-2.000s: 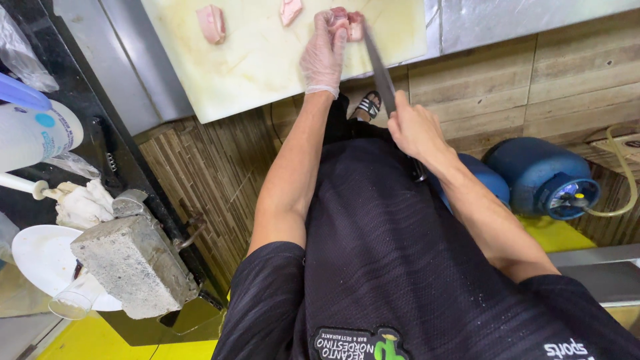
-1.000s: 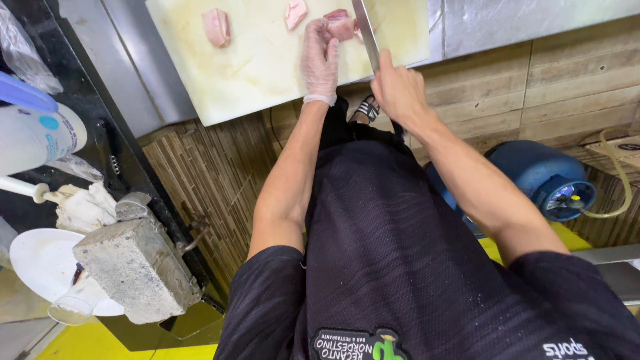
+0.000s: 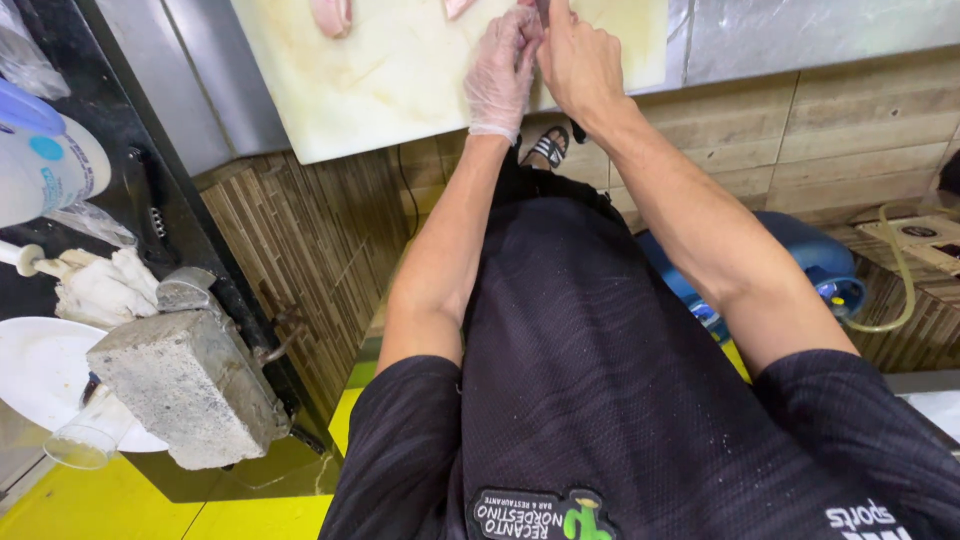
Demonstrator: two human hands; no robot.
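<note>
My left hand (image 3: 504, 71), in a clear plastic glove, presses on raw meat (image 3: 528, 3) at the top edge of the head view; most of that piece is hidden by my fingers and the frame edge. Close beside it, my bare right hand (image 3: 581, 64) grips a knife (image 3: 543, 10), whose blade shows only in part. Both hands are over a white cutting board (image 3: 375, 97). One pale pink piece of meat (image 3: 332, 15) lies on the board to the left, and another small piece (image 3: 457, 6) lies between it and my gloved hand.
The board rests on a metal counter (image 3: 810, 37). At left, a black surface holds a white plastic container (image 3: 49, 169), a crumpled cloth (image 3: 109, 289), a concrete block (image 3: 184, 386), a white plate (image 3: 45, 367) and a clear glass (image 3: 90, 431). Blue gas cylinders (image 3: 802, 247) stand below at right.
My right hand has moved closer to my gloved left hand, and the knife blade, plainly visible before, is now mostly out of sight. The view has shifted so that less of the board shows.
</note>
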